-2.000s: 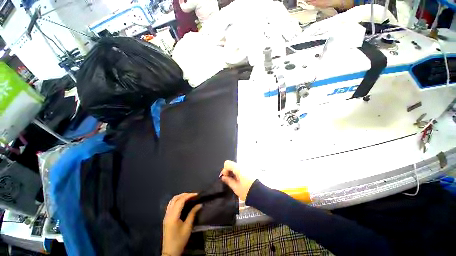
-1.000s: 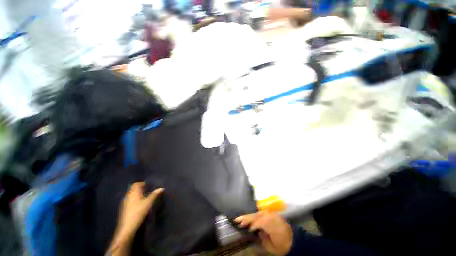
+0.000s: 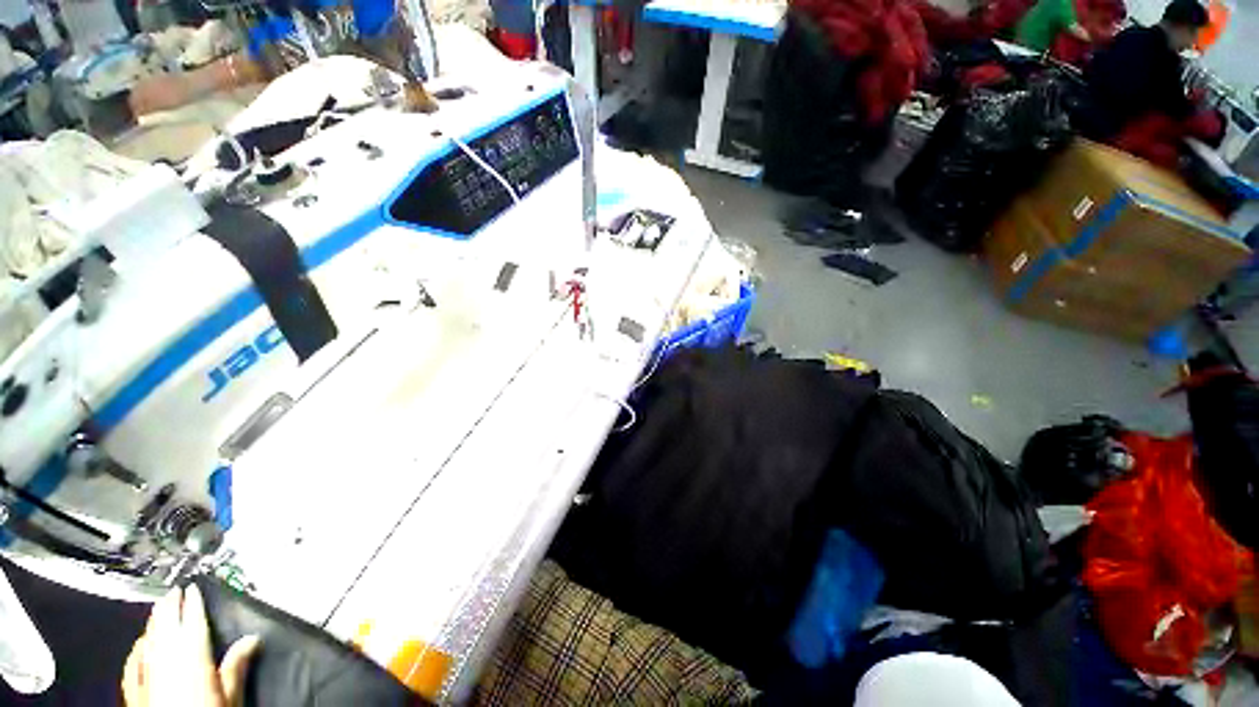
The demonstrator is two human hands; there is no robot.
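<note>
My left hand (image 3: 182, 666) is at the lower left, cut off by the bottom edge. It lies on the black fabric panel (image 3: 297, 666) just in front of the needle area, with its thumb apart from the fingers and no clear grip. The panel reaches under the presser foot area (image 3: 177, 525); whether it is clamped there is unclear. The white sewing machine (image 3: 152, 362) has a blue stripe and a black fabric strip (image 3: 276, 281) over its arm. My right hand is not in view.
A black cut-piece pile (image 3: 732, 477) lies right of the table edge (image 3: 532, 532). Red snips (image 3: 576, 296) lie on the machine bed. A blue bin (image 3: 711, 329), cardboard boxes (image 3: 1118, 242) and red bags (image 3: 1160, 553) stand beyond. A person (image 3: 1143, 76) sits at the upper right.
The view has swung right, bringing the black pile, floor and boxes into sight. My left hand is now near the needle area. My right hand has left the picture.
</note>
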